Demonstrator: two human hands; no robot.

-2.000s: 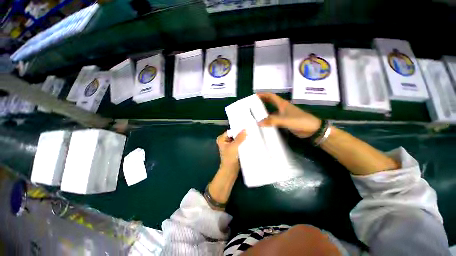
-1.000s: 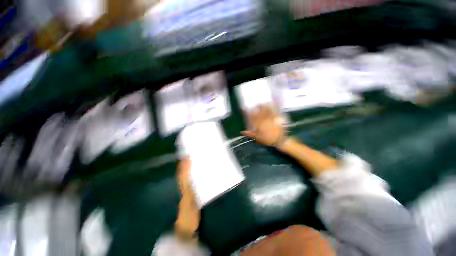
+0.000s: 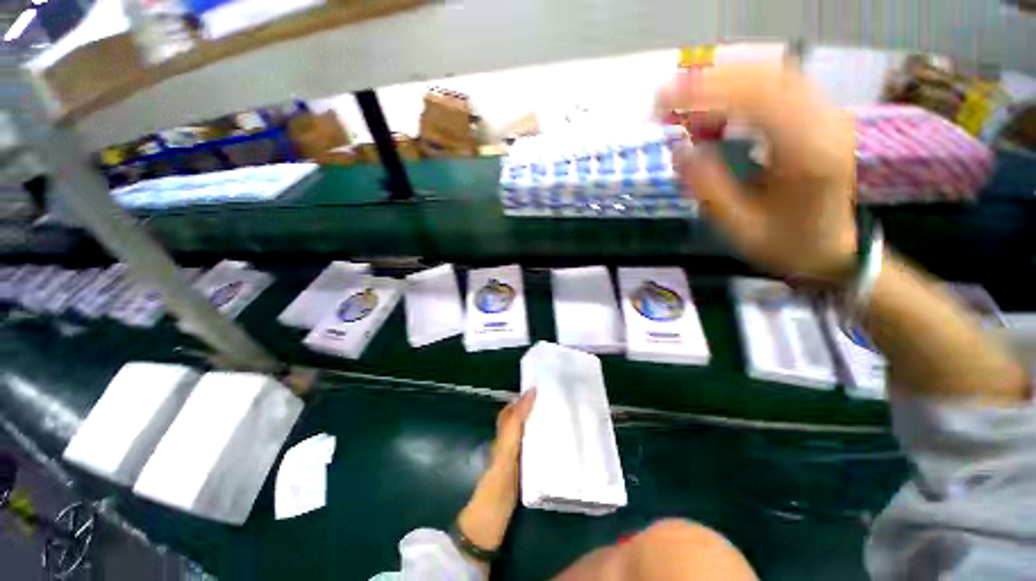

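Observation:
My left hand holds a stack of white inner trays by its left side, above the near green bench; moulded recesses show on its upper face. My right hand is raised at the upper right, large and blurred, fingers apart, with nothing visible in it. Beyond the held stack, white box bases and printed lids lie in pairs on the conveyor. A base further right shows recesses inside. My right forearm partly hides the lid beside it.
Two white blocks of inner trays stand on the near bench at left, beside a loose white piece. A metal post rises at left. A raised shelf beyond holds a blue-and-white bundle and a pink one.
The view has tilted up, showing more shelf. My right hand was at the held trays, then over a base on the conveyor, and is now raised. My left hand still holds the trays.

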